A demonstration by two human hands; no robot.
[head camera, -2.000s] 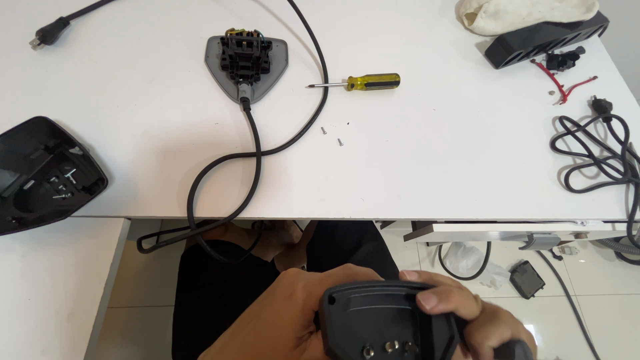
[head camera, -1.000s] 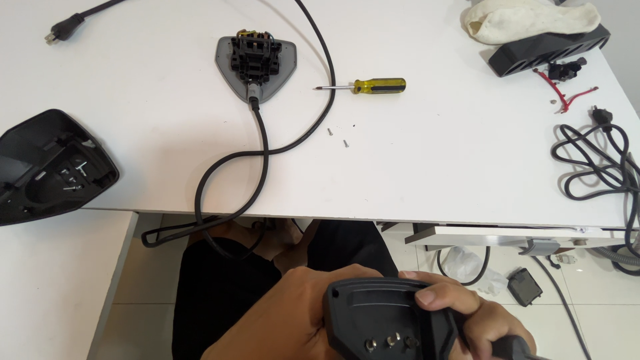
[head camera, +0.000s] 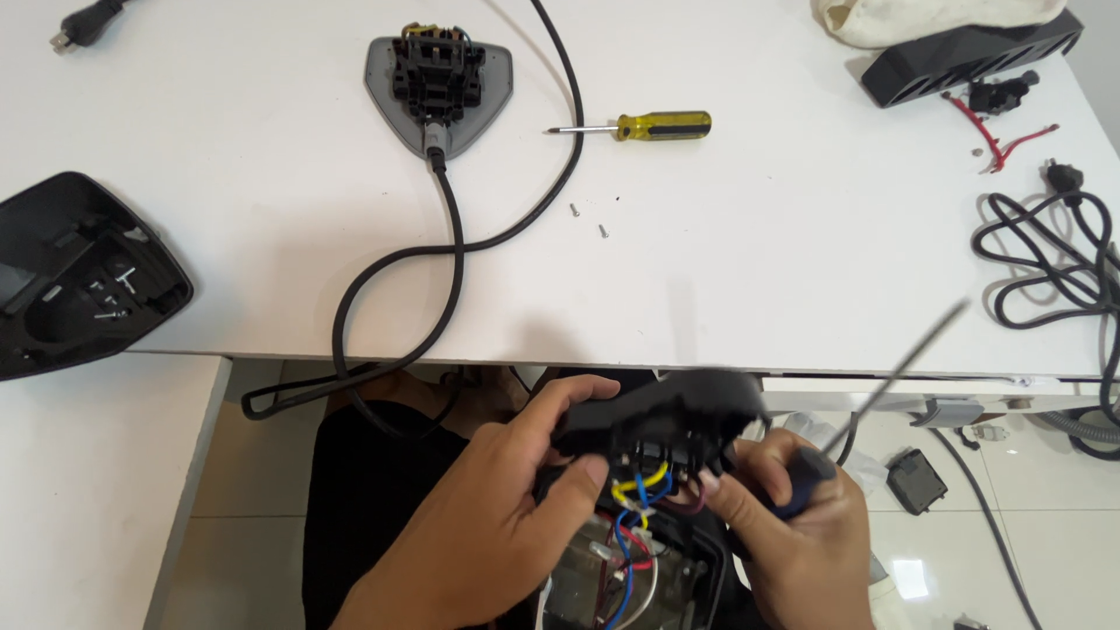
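My left hand (head camera: pixel 516 499) grips a black plastic housing part (head camera: pixel 665 407), tilted up over the person's lap. Yellow, blue, red and white wires (head camera: pixel 634 525) run from its underside into an open housing (head camera: pixel 709 569) below. My right hand (head camera: pixel 801 525) holds a screwdriver (head camera: pixel 901 372) by its dark handle, shaft pointing up and right, slightly blurred; its thumb also touches the black part. On the table lie a yellow-handled screwdriver (head camera: pixel 665 126), small screws (head camera: pixel 574 210) and a grey base (head camera: pixel 499 87) bearing a black socket assembly (head camera: pixel 439 74).
A black cover (head camera: pixel 153 262) holding screws lies at left. A black cable (head camera: pixel 459 219) loops over the white table's front edge (head camera: pixel 542 357). At right are a coiled cord (head camera: pixel 1032 254), red wires (head camera: pixel 984 131), a slotted black block (head camera: pixel 971 57) and a pale cloth item (head camera: pixel 941 17).
The black part between my hands has been tipped up, and wires now show beneath it. A screwdriver shaft now shows in my right hand.
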